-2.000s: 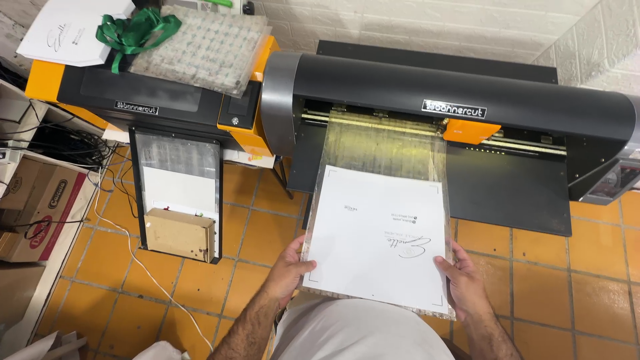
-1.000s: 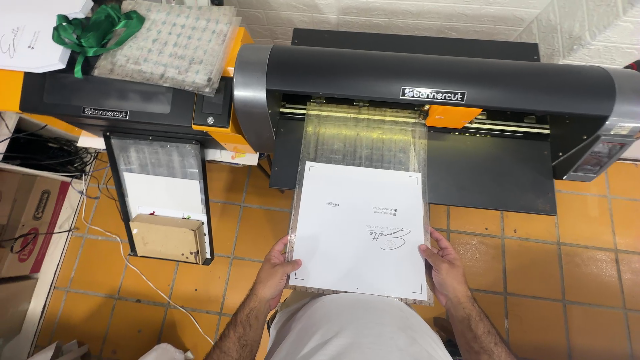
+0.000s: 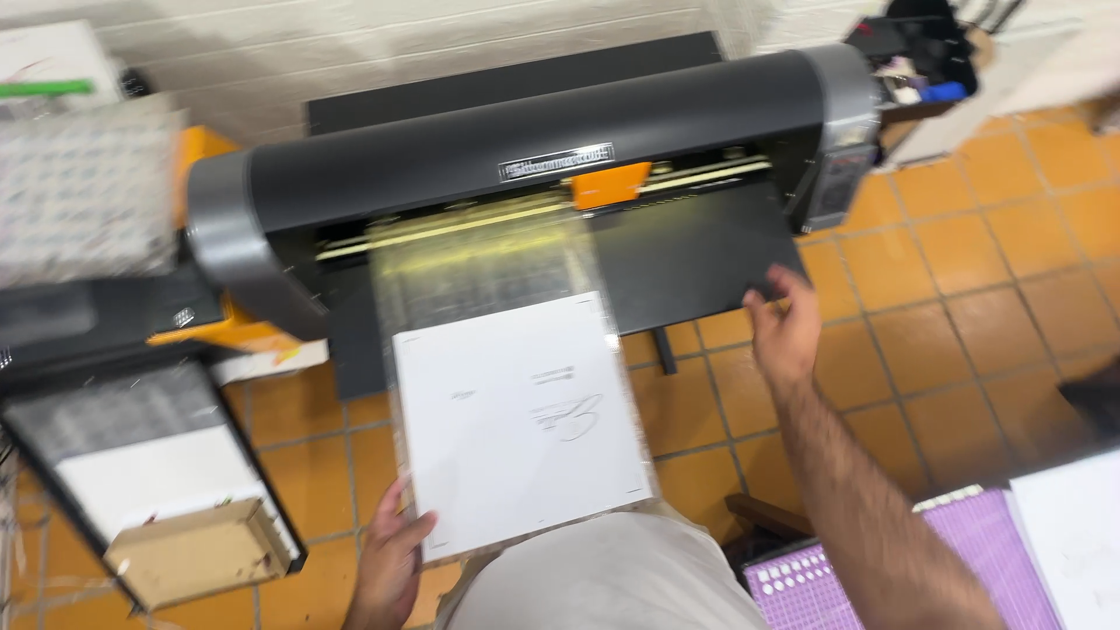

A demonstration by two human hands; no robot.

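Note:
A printed white sheet (image 3: 516, 437) lies on a clear cutting mat (image 3: 490, 271), whose far end runs into the black cutting plotter (image 3: 542, 114). Between thumb and fingers, my left hand (image 3: 398, 547) grips the mat and sheet at their near left corner. My right hand (image 3: 783, 328) is off the mat, fingers apart and holding nothing, by the front right edge of the plotter's black tray (image 3: 700, 254). The plotter's orange carriage (image 3: 610, 185) sits just right of the mat's far end.
At left stands a second machine (image 3: 96, 324) with a patterned stack (image 3: 87, 188) on top. A cardboard box (image 3: 201, 551) rests on its front tray (image 3: 223, 394). Purple gridded mats (image 3: 989, 551) lie at lower right. A bin of small items (image 3: 914, 83) is beyond the plotter's right end.
My right hand has let go of the mat's right edge and moved right and forward. My left hand still holds its corner. The view has turned toward the right.

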